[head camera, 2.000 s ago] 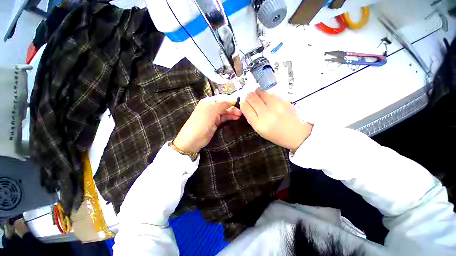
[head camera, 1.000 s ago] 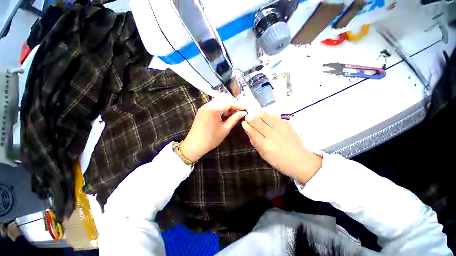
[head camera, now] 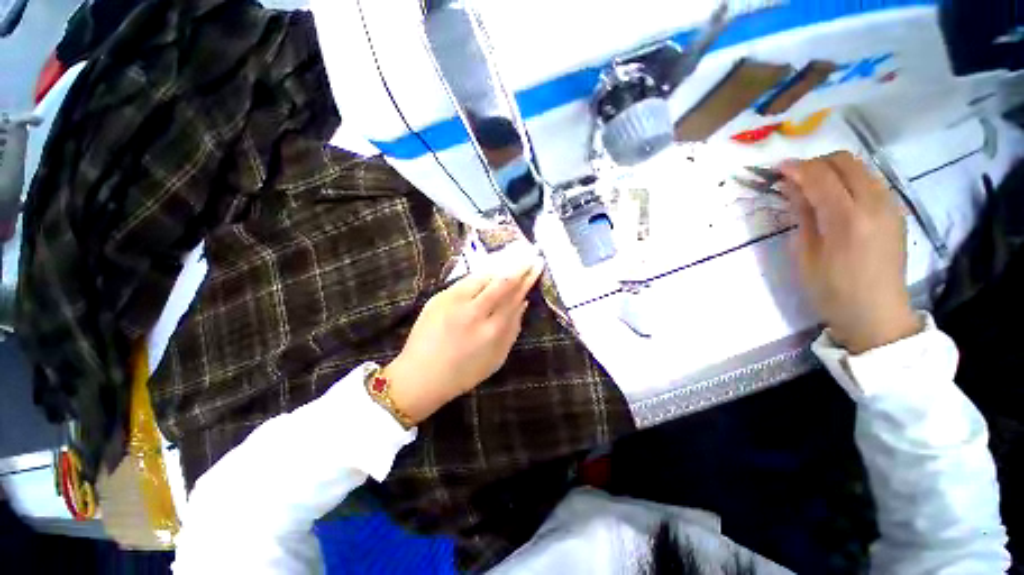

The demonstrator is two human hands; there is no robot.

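Note:
The dark plaid fabric piece lies left of and below the sewing machine head, its edge near the needle area. My left hand lies on the cloth with its fingertips at the cloth edge just below the presser foot. My right hand is at the right on the machine bed, its fingers over the thread snips. Only the snips' blade end shows; the handles are hidden under the fingers.
A bunched plaid pile lies at the left. Orange and red scissor loops show behind my right hand. A small metal plate lies near the ruler edge. A blue bin is below.
My right hand has left the cloth edge and moved right to the snips. My left hand stays at the cloth near the needle. The view has shifted slightly, showing more of the machine head.

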